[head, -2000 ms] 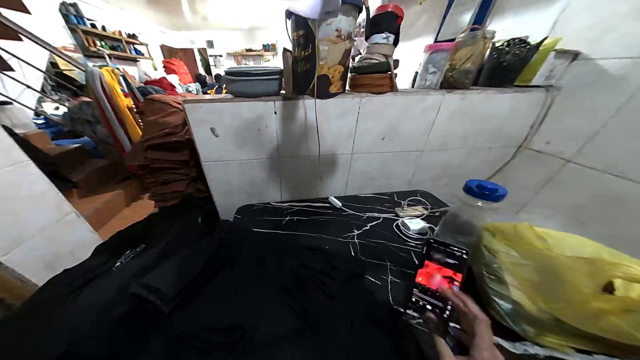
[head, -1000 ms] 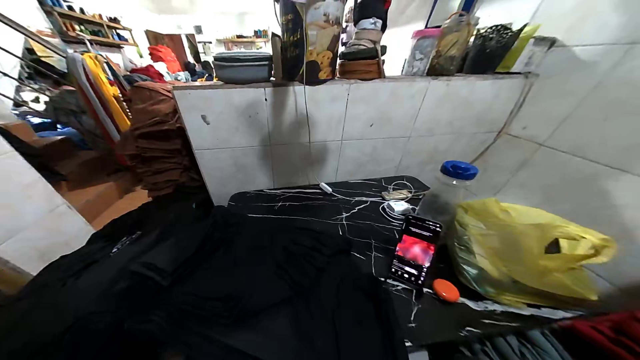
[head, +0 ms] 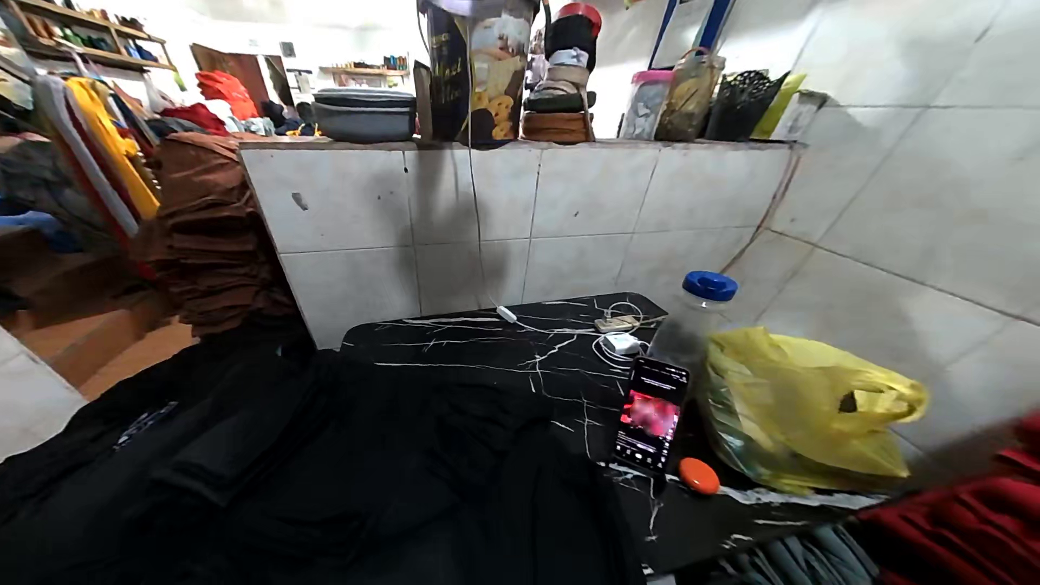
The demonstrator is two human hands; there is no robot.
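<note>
Neither my left hand nor my right hand shows in the head view. Black garments (head: 390, 479) lie spread over the left and front of a black marble-patterned table (head: 520, 349). A smartphone (head: 652, 416) with a lit screen leans upright near a clear plastic jar with a blue lid (head: 710, 286). An orange round object (head: 699, 476) lies just right of the phone's lower end. Right of the jar rests a yellow plastic bag (head: 804, 406). A white charger (head: 621, 344) with its cable is behind the phone.
A tiled low wall (head: 471, 211) stands behind the table, bearing a large printed bucket (head: 479, 73), jars and a grey case (head: 366, 114). Brown folded fabric (head: 211, 236) is piled at left. Red cloth (head: 967, 520) and grey-blue cloth (head: 812, 561) lie at lower right.
Two seconds ago a hand was at the phone's screen; it has since left the view. The orange object now shows beside the phone.
</note>
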